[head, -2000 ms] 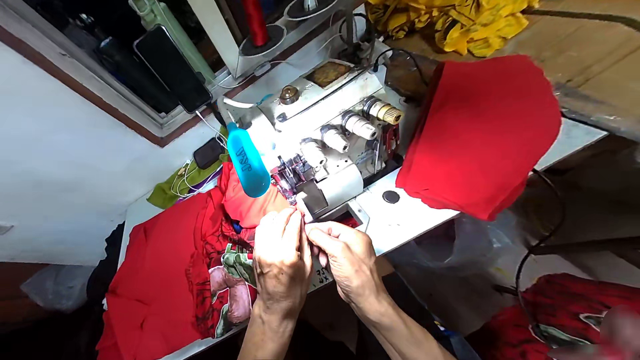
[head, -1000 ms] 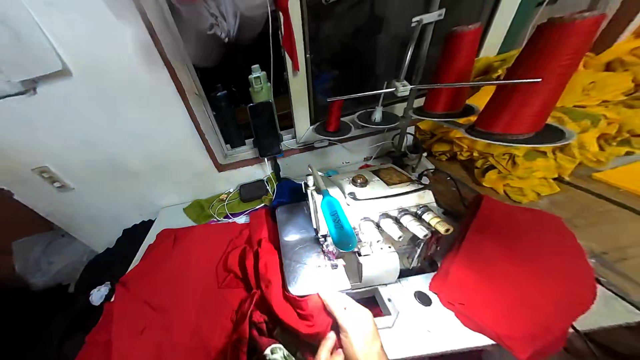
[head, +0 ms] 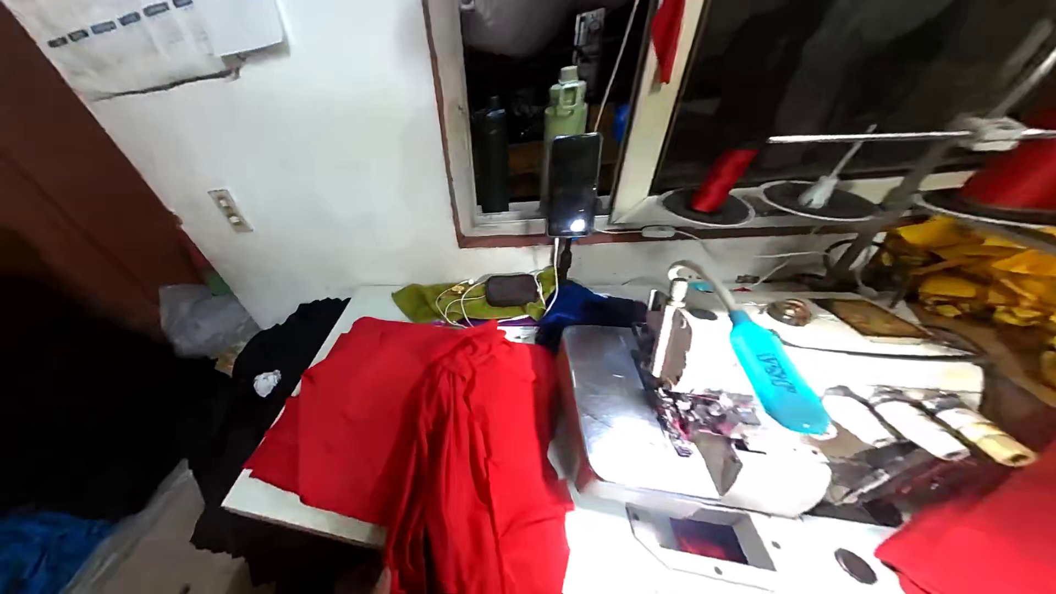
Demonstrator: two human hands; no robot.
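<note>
Red fabric (head: 478, 445) lies in loose folds over the table left of a white overlock sewing machine (head: 709, 462) and hangs past the front edge. A small bit of skin, likely a fingertip, shows at the bottom edge beside this fabric; which hand it belongs to cannot be told. Neither hand is otherwise visible. A turquoise lamp (head: 775, 375) bends over the machine, lighting its metal plate (head: 619, 412). More red fabric (head: 982, 528) rests at the lower right.
A phone (head: 574, 186) stands before the window. Behind the red fabric, a dark case (head: 511, 289) and white cable lie on green cloth (head: 412, 301). Red thread cones (head: 723, 181) stand behind the machine. Black fabric (head: 285, 355) hangs left of the table, and yellow fabric (head: 973, 264) lies at right.
Both hands, together at the machine's front two seconds ago, have left that spot. The red fabric now covers the patterned cloth seen earlier. The view has swung left.
</note>
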